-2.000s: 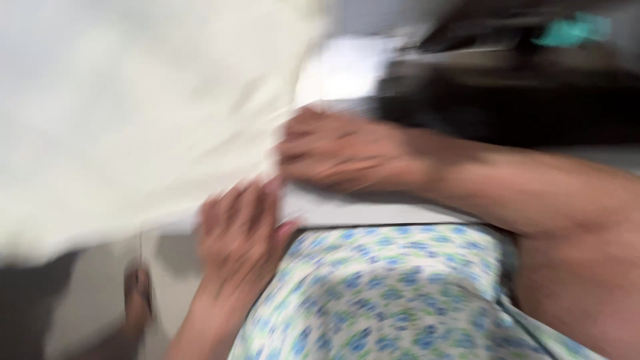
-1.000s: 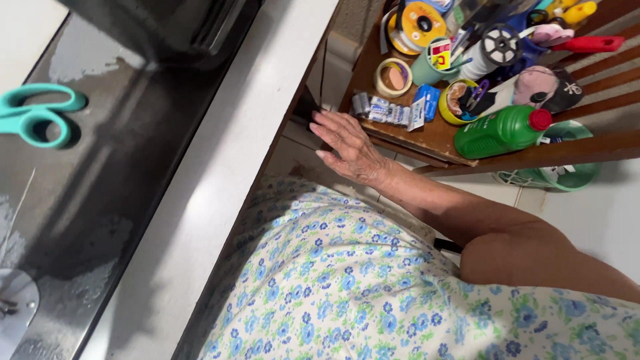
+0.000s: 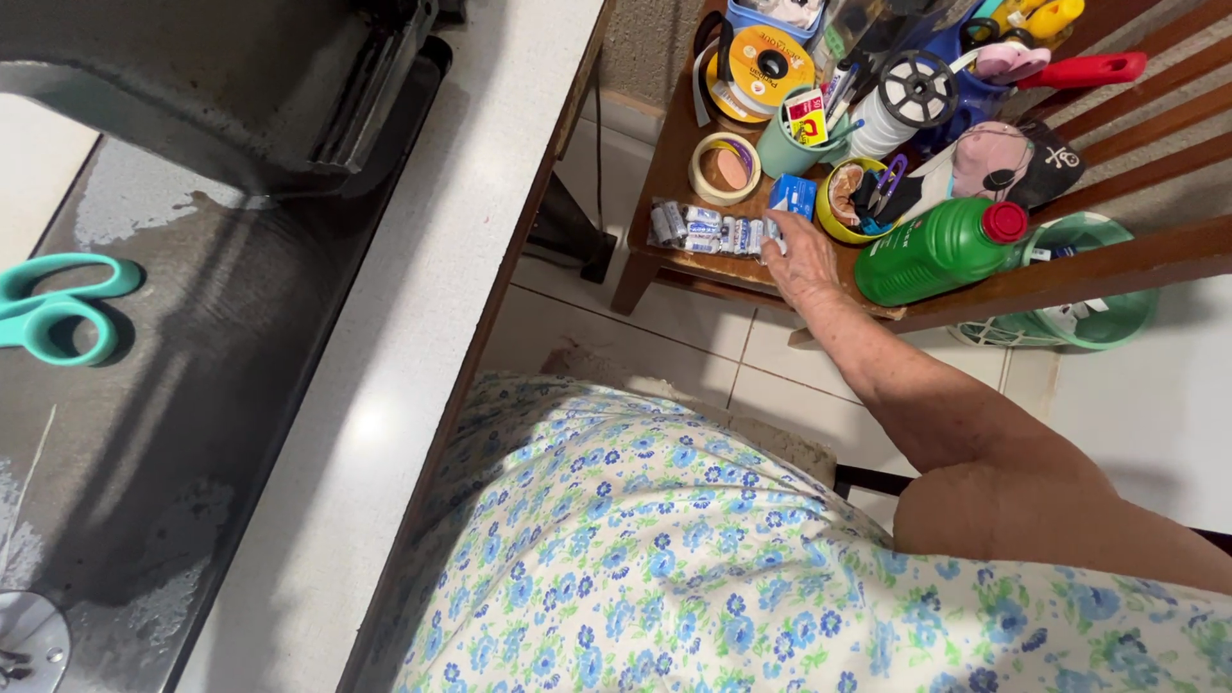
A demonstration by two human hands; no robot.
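My right hand (image 3: 801, 258) reaches over the front edge of a wooden chair seat (image 3: 674, 173), palm down and fingers slightly apart. Its fingertips meet the end of a clear plastic pack of small white-and-blue cylinders (image 3: 717, 231) and lie just beside a small blue box (image 3: 792, 195). No object shows in its grasp. A yellow bowl (image 3: 839, 233) with purple-handled scissors (image 3: 887, 183) and a green plastic bottle with a red cap (image 3: 924, 252) stand close by. My left hand is out of view. Turquoise-handled scissors (image 3: 72, 306) lie at the far left on the dark machine bed.
A black sewing machine (image 3: 221, 96) sits along a white tabletop edge (image 3: 366, 414). The chair also holds a tape roll (image 3: 724, 168), a green cup (image 3: 794, 149), a yellow ribbon spool (image 3: 770, 65) and a white spool (image 3: 890, 111). A green basket (image 3: 1116, 298) stands behind the slats.
The view has swung from the pale cloth to the chair. My right hand has left the cloth, then moved from beside the chair up to the small pack. My left hand has gone out of view.
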